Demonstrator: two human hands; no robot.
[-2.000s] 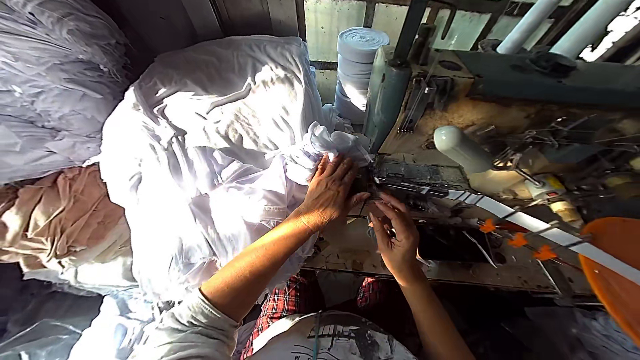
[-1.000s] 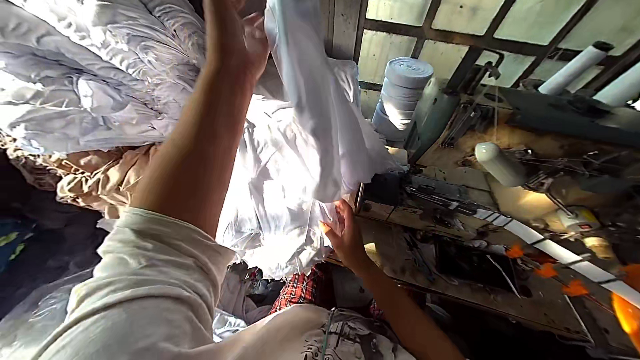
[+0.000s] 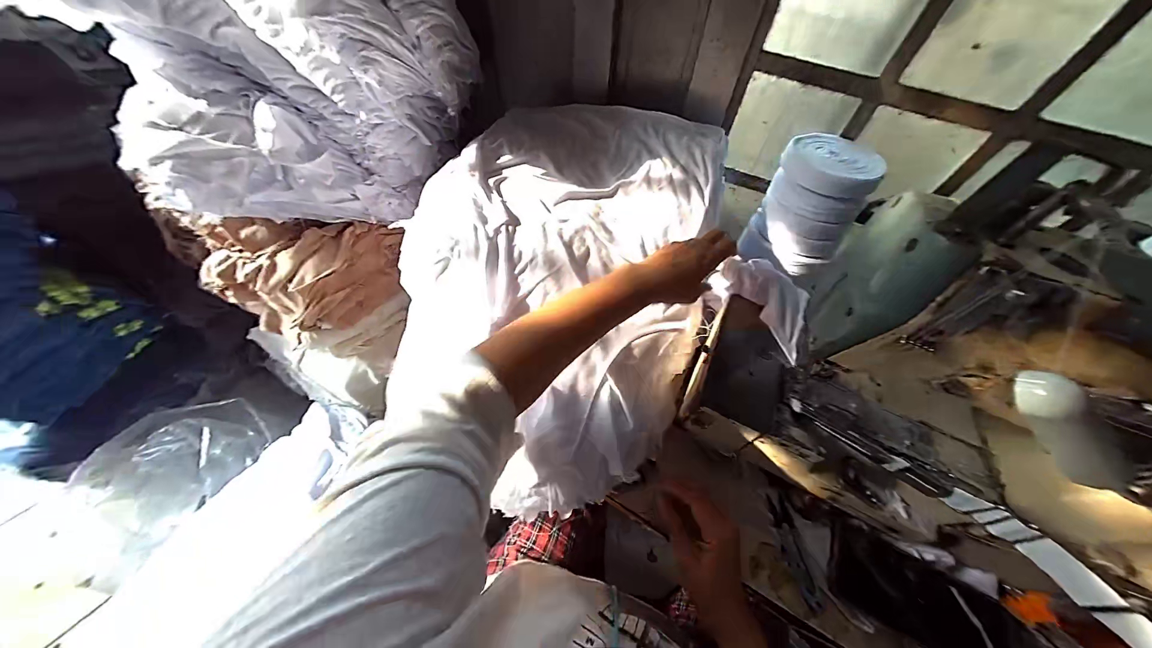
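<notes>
My left hand (image 3: 688, 267) reaches over the pile of white fabric (image 3: 576, 198), at the edge of a small piece of white cloth (image 3: 768, 292). Its fingertips meet that cloth, but whether they grip it cannot be told. The cloth hangs down beside the sewing machine parts (image 3: 846, 432). Lower down, my right hand (image 3: 697, 522) is in shadow and blurred, near the front edge of the machine table, with its fingers apart and nothing seen in them. A white band (image 3: 1048, 544) runs off the machine toward the lower right.
Stacked rolls of pale blue tape (image 3: 823, 202) stand behind the machine. More white fabric (image 3: 297, 117) and tan fabric (image 3: 315, 279) are heaped at the left, above a clear plastic bag (image 3: 180, 468). A white rounded machine part (image 3: 1048, 396) juts up at the right.
My left hand, raised with white cloth at the top one second ago, is now lower, over the pile beside the tape rolls. My right hand has left the edge of the white fabric. The view has shifted.
</notes>
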